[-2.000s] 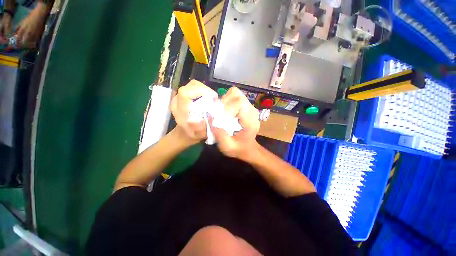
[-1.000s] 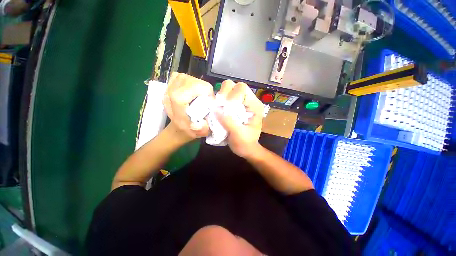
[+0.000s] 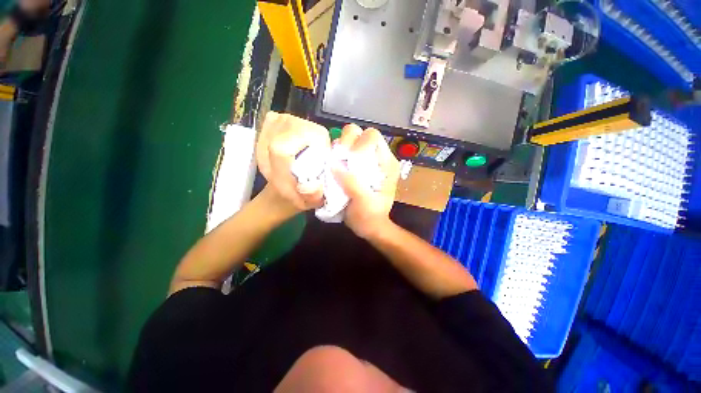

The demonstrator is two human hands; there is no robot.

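Note:
My left hand (image 3: 290, 160) and my right hand (image 3: 370, 183) are close together in front of the machine's front panel. Both are closed on a crumpled white cloth (image 3: 335, 193), which bulges out between them. Whether a housing is inside the cloth is hidden. A small white piece (image 3: 405, 170) lies on the brown ledge (image 3: 424, 189), just right of my right hand.
The press fixture (image 3: 483, 31) stands on a grey plate (image 3: 369, 77) behind a panel with a red button (image 3: 407, 148) and green button (image 3: 476, 160). Yellow-black posts (image 3: 288, 42) flank it. Blue trays (image 3: 565, 307) hold white parts at right. A green conveyor (image 3: 154, 153) runs at left.
My hands stay closed on the cloth, with small shifts of fingers and cloth. More cloth shows below them than two seconds ago. The other person's hands at upper left have moved.

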